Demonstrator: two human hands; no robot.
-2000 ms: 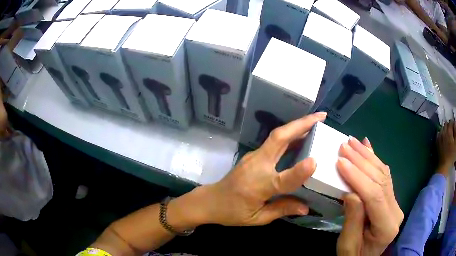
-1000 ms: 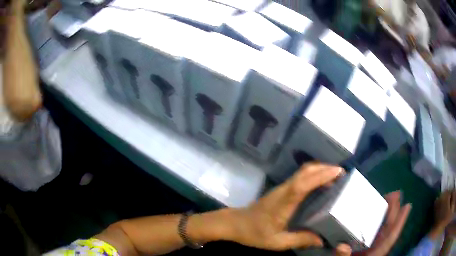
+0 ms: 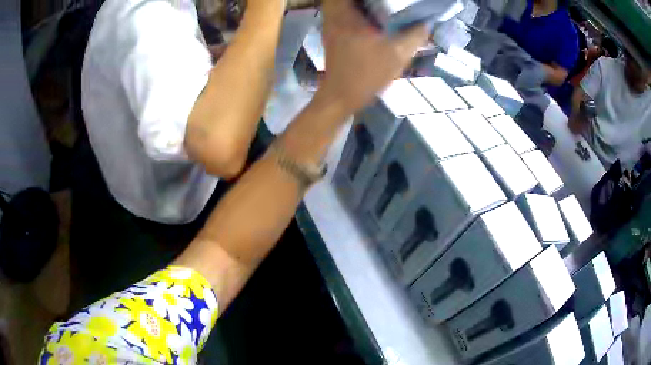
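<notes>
My left hand (image 3: 367,60) is blurred at the top edge, at the end of my outstretched arm with a bracelet and floral sleeve. It appears closed around a pale blue-grey retail box (image 3: 417,14), which the picture's edge cuts off; fingertips are hard to see. My right hand is out of view. Upright retail boxes (image 3: 460,281) stand in close rows from the centre to the lower right, white tops up, dark fan pictures facing me.
A neighbour in a white shirt (image 3: 153,100) sits at the left, their bare arm (image 3: 232,107) beside mine. The white sheet (image 3: 342,235) lies along the green bench edge (image 3: 332,285). Opened cartons (image 3: 310,53) lie beyond. People in blue (image 3: 546,36) and white (image 3: 614,93) sit across.
The view has swung left. My left hand has moved from the near box at the lower right to the top edge. My right hand has gone out of view.
</notes>
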